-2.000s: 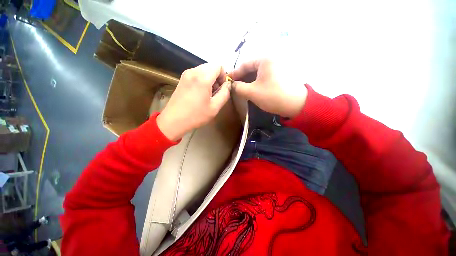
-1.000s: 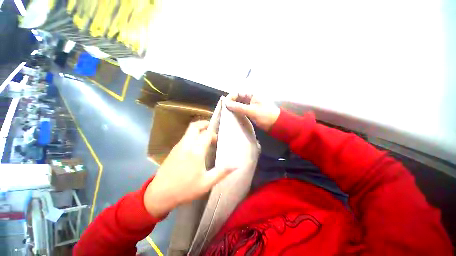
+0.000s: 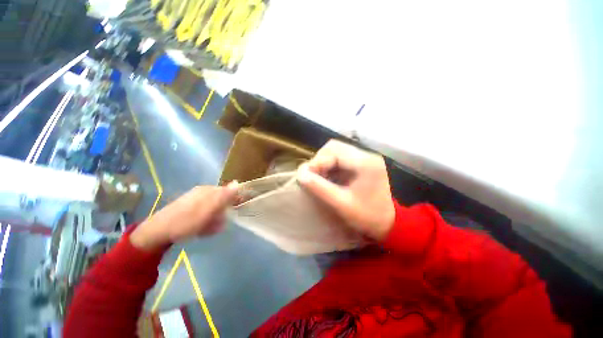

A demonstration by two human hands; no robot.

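Note:
A beige sewn panel [image 3: 297, 221] is held up in front of my lap, above the grey floor. Its pale upper edge is parted into two layers between my hands. My right hand [image 3: 350, 188] pinches the edge near its right part between thumb and fingers. My left hand [image 3: 192, 212] is at the panel's left end, with its fingertips on the edge; it is somewhat blurred. No snips and no yellow binding can be made out on the panel.
A white-covered table [image 3: 463, 86] spans the upper right. A stack of panels with yellow ends [image 3: 211, 26] stands at its left. An open cardboard carton [image 3: 254, 152] is behind the panel. A small dark item [image 3: 360, 109] lies by the table edge.
The panel has swung from upright to roughly level. My left hand has moved left and down to its end; my right hand has moved lower. The view has shifted, showing more floor.

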